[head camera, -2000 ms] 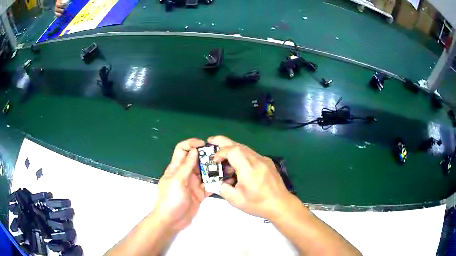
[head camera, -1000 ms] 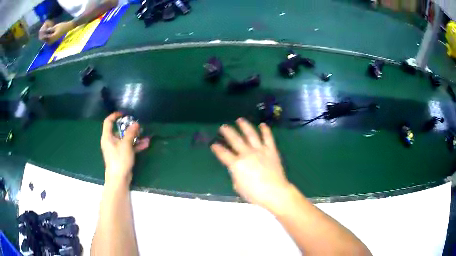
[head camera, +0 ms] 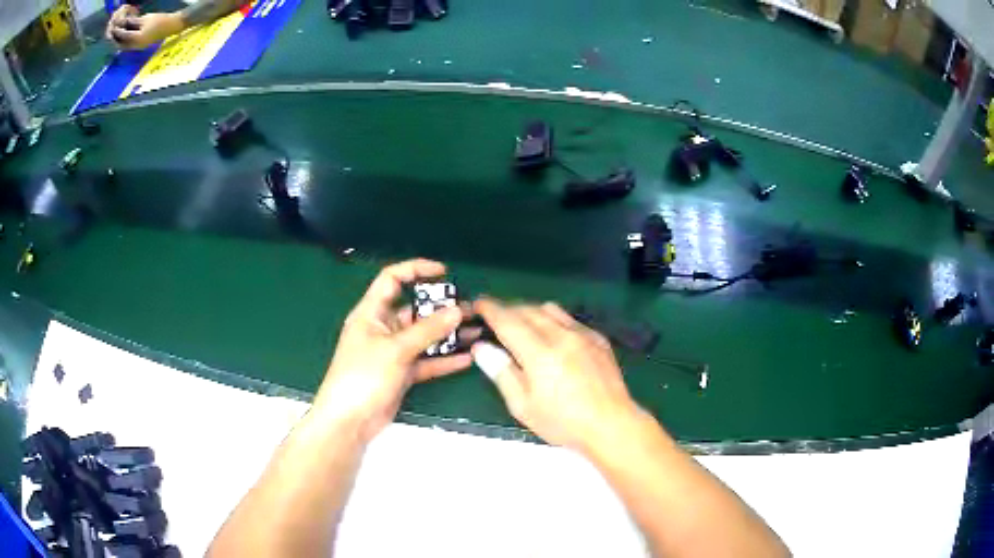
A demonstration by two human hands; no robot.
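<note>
My left hand (head camera: 376, 354) holds a small circuit board (head camera: 438, 294) with pale and dark components facing up, over the near side of the belt. A dark edge shows around the board; a housing cannot be made out clearly. My right hand (head camera: 556, 371) is just to the right, its fingers bent toward the board and blurred, with a white wrap on the thumb. Something dark lies between the hands; whether my right fingers grip it is unclear. A black unit (head camera: 627, 330) with a thin cord lies on the belt behind my right hand.
The green belt (head camera: 382, 229) carries black corded units (head camera: 534, 144) and boards (head camera: 910, 325). Black housings (head camera: 87, 490) are piled on the white surface (head camera: 229, 436) at left, near two small black pieces (head camera: 85, 392). A blue tote (head camera: 16, 534) and another person's hands (head camera: 142, 29) show.
My left hand reached out left with the board, then came back beside my right hand. My right hand was spread and empty one second ago; its fingers are now bent near the board.
</note>
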